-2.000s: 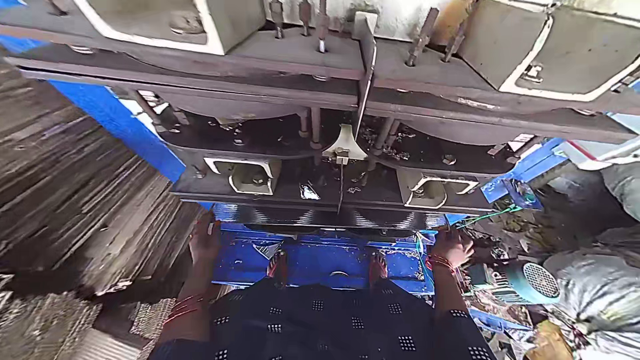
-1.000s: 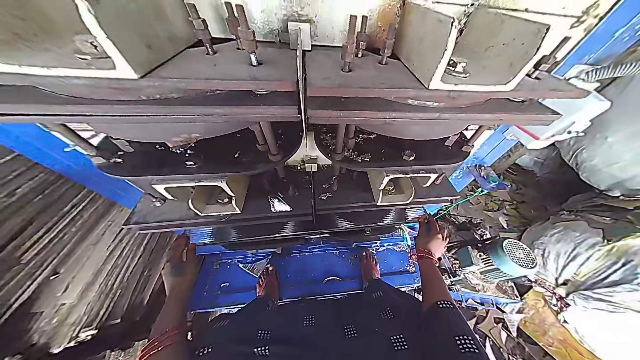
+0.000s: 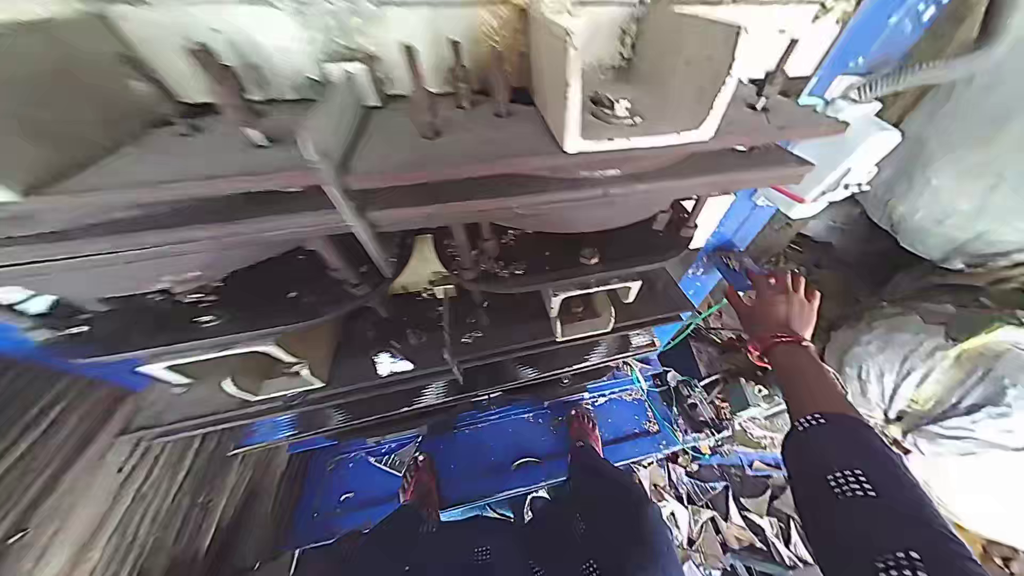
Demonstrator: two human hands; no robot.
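Observation:
My right hand (image 3: 778, 308) reaches out at the right with its fingers spread, at a small blue box (image 3: 734, 268) fixed by the blue frame post; whether it touches the box I cannot tell. A green wire (image 3: 694, 324) runs just left of the hand. My left hand is out of view. In front of me stands a press-like machine with heavy dark metal plates (image 3: 584, 188), upright bolts and cream-edged metal blocks (image 3: 652, 88). A pale flared metal piece (image 3: 422, 268) sits between the lower dies.
My feet are on a blue metal base (image 3: 496, 456). Stacked thin sheets (image 3: 184, 488) lie at the left. At the right are large pale sacks (image 3: 944, 376), a white box (image 3: 840, 160) on the post, and scattered scraps (image 3: 720, 512) below.
My right hand has left the machine's lower right edge and moved outward to the blue box. My left hand, earlier at the lower left edge, has gone out of view. The view has tilted.

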